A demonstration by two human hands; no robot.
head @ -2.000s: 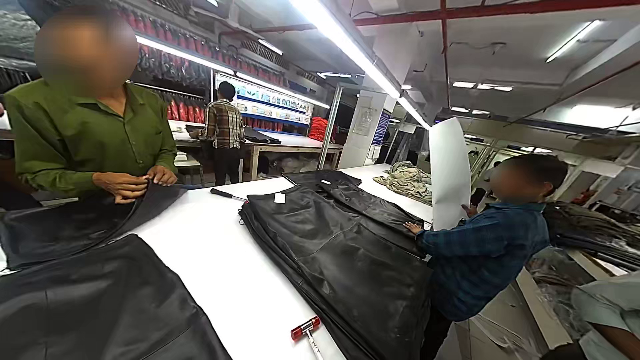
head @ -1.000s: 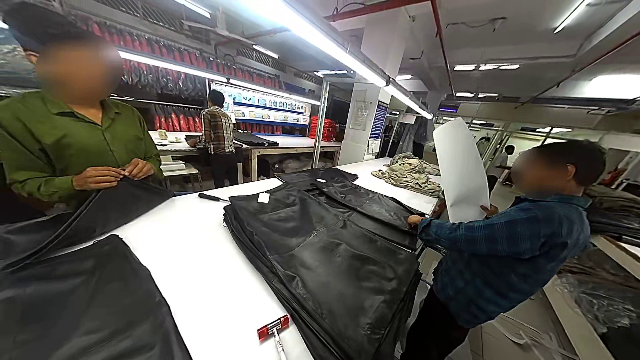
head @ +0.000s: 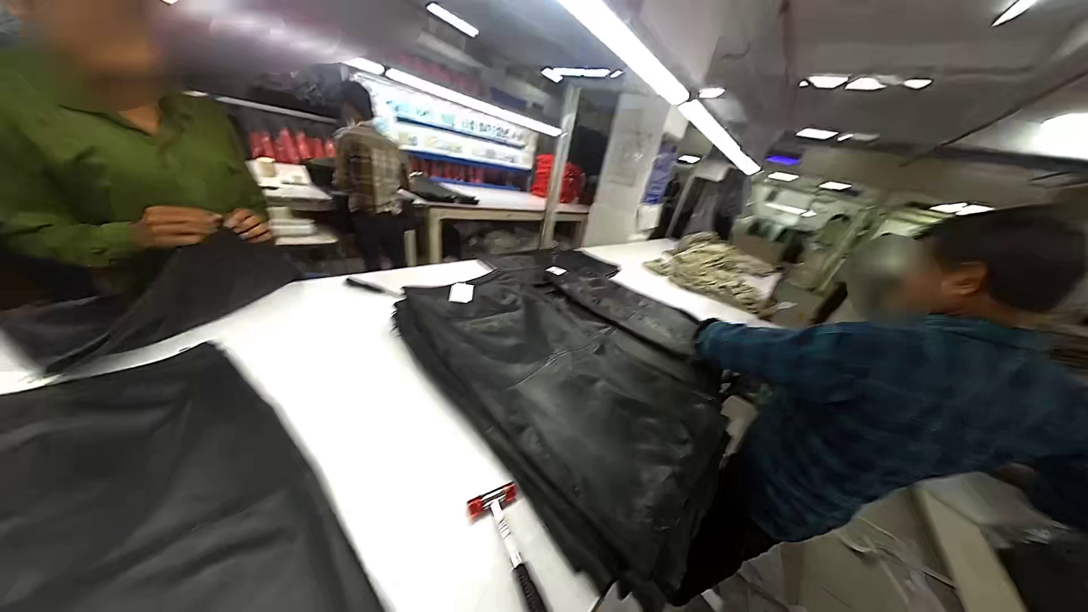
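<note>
Neither my left hand nor my right hand shows in the head view. A stack of black leather pieces (head: 586,416) lies on the white table (head: 374,425), with small white tags (head: 461,292) on top. Left of the stack rests a mallet with a red double-faced head (head: 491,501) and a dark grip. Another black leather piece (head: 161,501) is spread at the lower left. A person in green (head: 127,178) holds the raised edge of a further black piece (head: 204,272) with both hands.
At the right a person in a blue checked shirt (head: 884,416) reaches to the stack. Beige material (head: 714,270) is heaped at the table's far end. A dark slim tool (head: 371,287) lies near the far edge. Another person (head: 371,178) stands at a back table.
The white sheet that the person in blue held up is no longer seen. That person has turned and leans further right, one arm still stretched to the stack. The view has shifted.
</note>
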